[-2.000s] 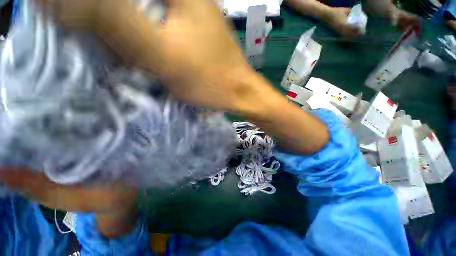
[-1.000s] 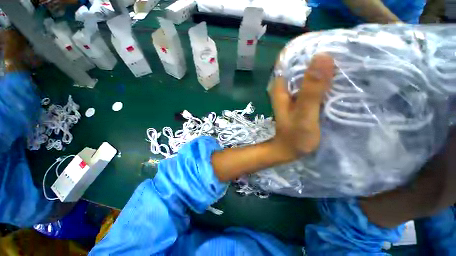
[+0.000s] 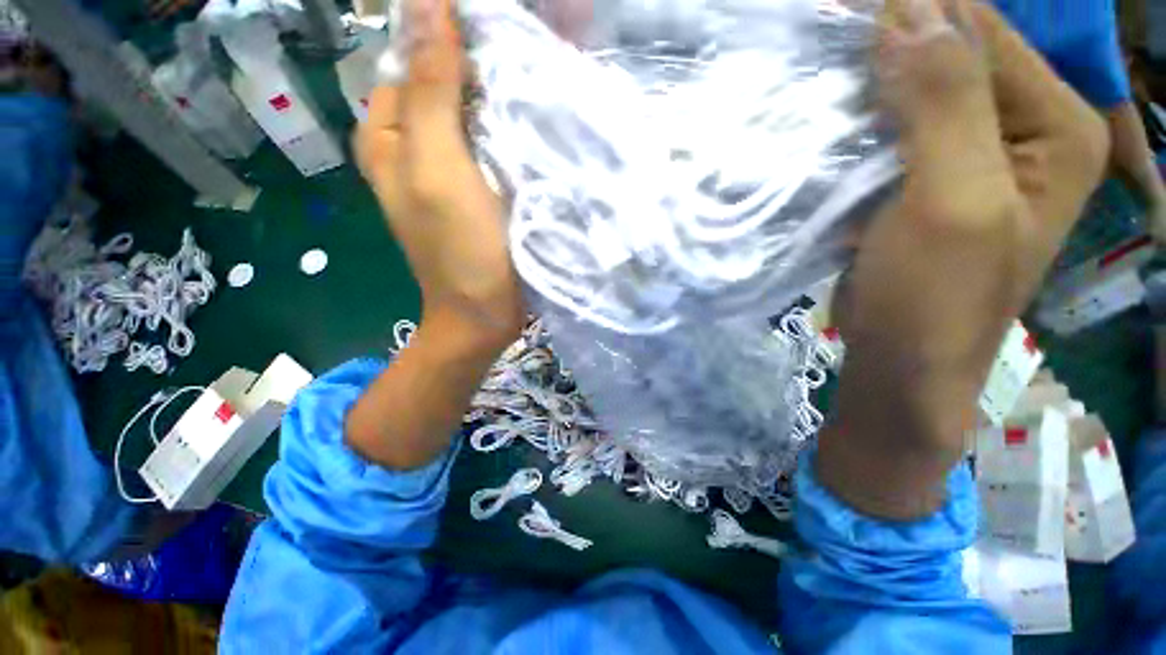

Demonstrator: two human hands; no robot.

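A large clear poly bag (image 3: 665,166) full of white coiled cables is held up in front of me, cut off by the top edge. My left hand (image 3: 448,192) grips its left side. My right hand (image 3: 978,192) grips its right side; some fingertips of both hands are cut off or hidden. The lower part of the bag hangs filmy over a heap of loose white coiled cables (image 3: 544,416) on the green bench. The bag hides part of the heap. A few cable bundles (image 3: 508,493) lie apart at the near side.
White boxes (image 3: 288,115) stand at the upper left, and others (image 3: 1023,473) lie piled at right. A white box with a cable loop (image 3: 205,448), another cable heap (image 3: 128,301) and two round white discs (image 3: 313,261) are at left. Other workers' blue sleeves (image 3: 51,384) flank the bench.
The bag has moved left from the right side to the centre and is raised. My hands now hold it from both sides. The heap beneath spreads wider, with more loose bundles near me.
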